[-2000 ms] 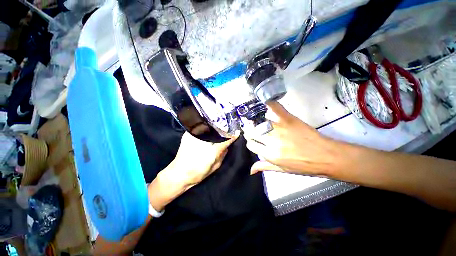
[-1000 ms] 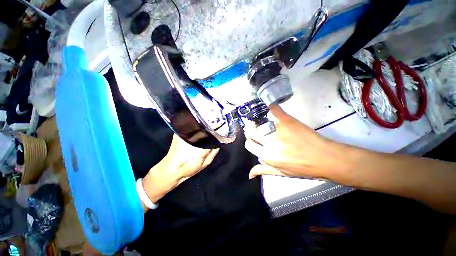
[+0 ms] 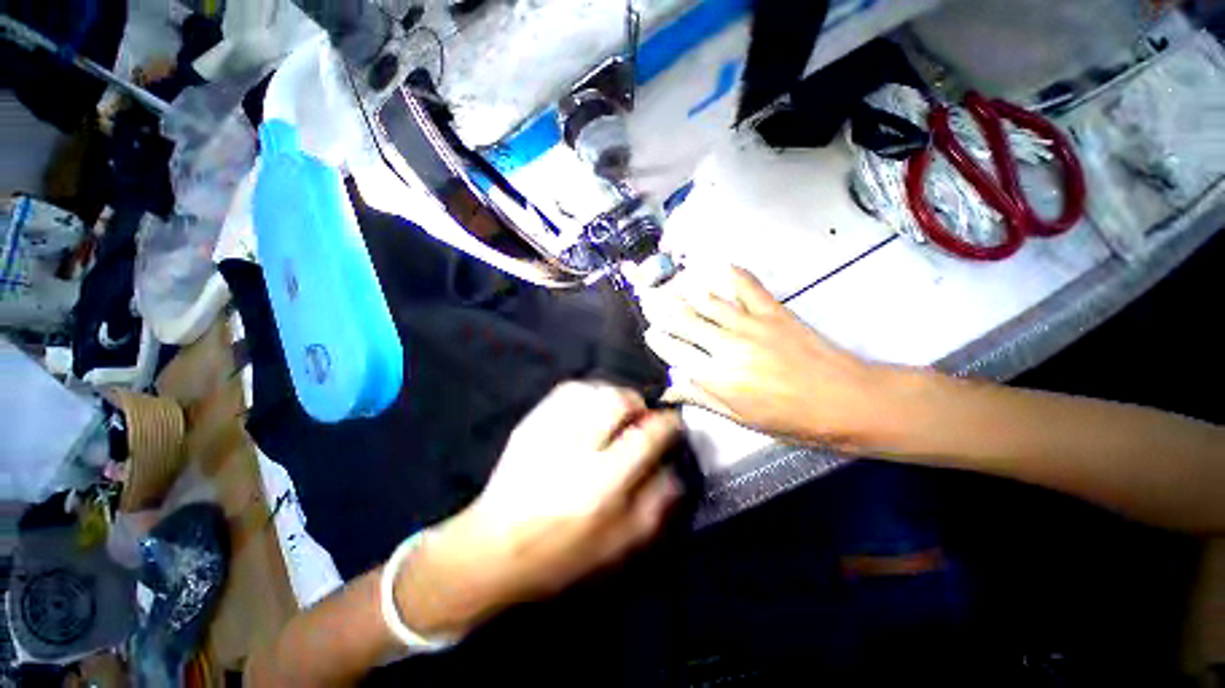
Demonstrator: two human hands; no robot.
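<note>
The black fabric piece (image 3: 443,350) lies on the machine table left of the needle area and hangs over the front edge. My left hand (image 3: 578,470) is closed on its edge near the table's front, below the needle. My right hand (image 3: 746,356) lies with fingers spread on the fabric's right edge and the white table, just right of the presser foot (image 3: 625,242). The sewing machine head (image 3: 537,67) stands above, with the curved metal guard (image 3: 464,188) left of the needle. Whether the needle is in the cloth cannot be told.
The blue lamp or fan (image 3: 323,282) hangs over the fabric at left. Red-handled scissors (image 3: 1001,182) lie on a white thread bundle at right. A black strip (image 3: 782,54) hangs from the machine. A tan tape roll (image 3: 151,430) and a plastic-wrapped item (image 3: 188,558) are at far left.
My left hand has moved from beside the guard towards me and right, and grips the fabric edge. My right hand has come off the machine's knob area and flattened. The view has shifted.
</note>
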